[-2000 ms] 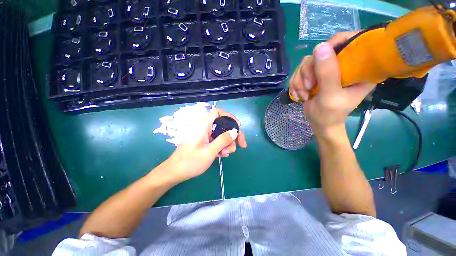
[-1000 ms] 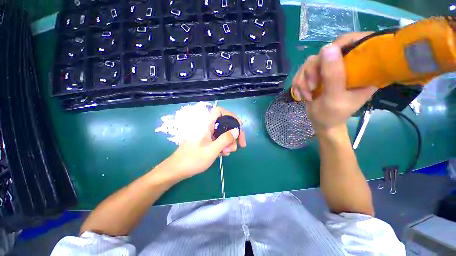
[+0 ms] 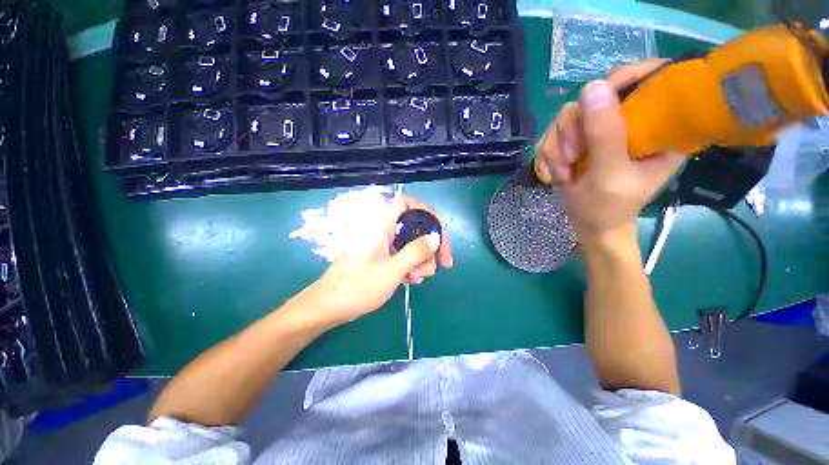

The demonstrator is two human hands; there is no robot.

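My left hand holds a round black unit between thumb and fingers, just right of a pile of small white parts. A thin light cord or stick shows below the hand, running to the bench edge. My right hand is closed around an orange electric screwdriver, its nose end pointing down-left over the round dish with grey speckle in it. The screwdriver's bit cannot be made out against the dish.
Stacked black compartment trays with round units lie at the back. More black trays stand at left. A clear bag lies behind the dish. A black box with cable, a white stick and a binder clip are at right.
The whole view has shifted slightly. The orange screwdriver's rear end dipped and then rose again, still in my right hand. My left hand keeps hold of the black unit.
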